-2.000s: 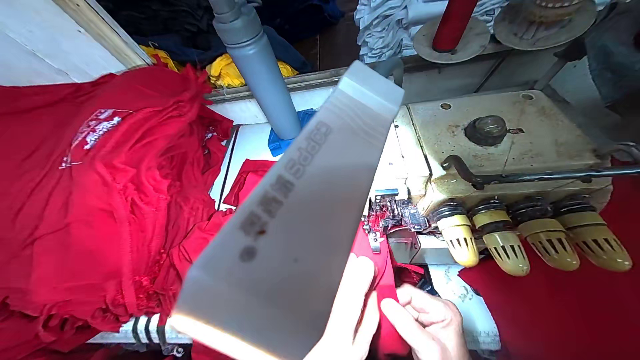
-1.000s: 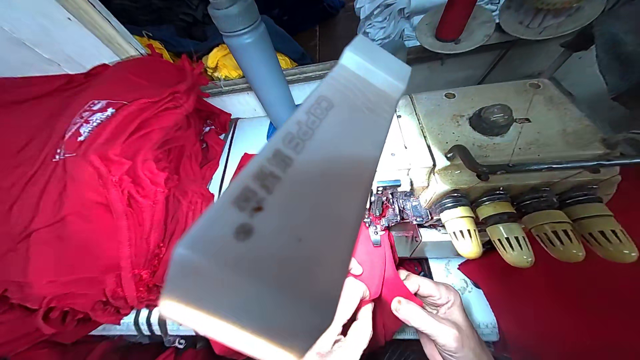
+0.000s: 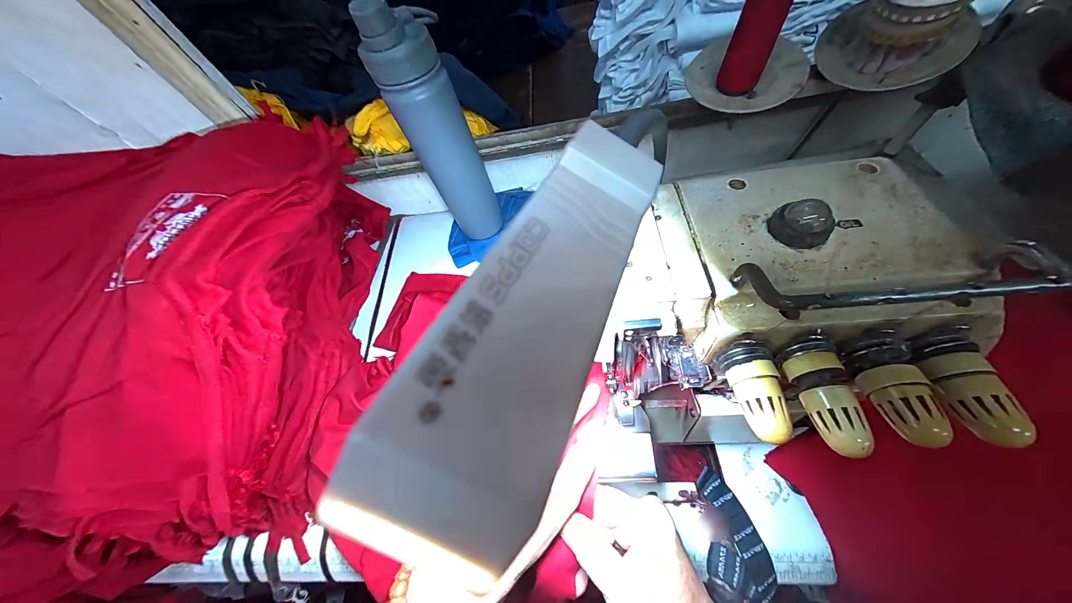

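Observation:
Beside the presser-foot area point(image 3: 641, 377) of an overlock-type sewing machine point(image 3: 837, 243), red fabric point(image 3: 593, 419) runs down toward me. My left hand point(image 3: 557, 502) lies along that fabric, largely covered by the grey-white lamp head point(image 3: 494, 352); its fingertips near the presser foot look bright, and its grip is hidden. My right hand point(image 3: 636, 544) pinches the fabric's edge with thumb and fingers, at the bottom, below the presser foot. More red fabric point(image 3: 419, 310) lies behind the lamp.
A heap of red garments point(image 3: 193, 335) fills the left side. A grey bottle point(image 3: 435, 134) stands on blue cloth point(image 3: 511, 209). Four yellow tension knobs... several yellow tension knobs point(image 3: 758, 402) line the machine's front. Black printed tape point(image 3: 737, 536) hangs at lower right, beside red cloth point(image 3: 921, 519). A red thread cone point(image 3: 754, 42) stands behind.
My right hand has moved down and left, away from the presser foot. My left hand has moved up along the fabric, behind the lamp. The black tape now shows.

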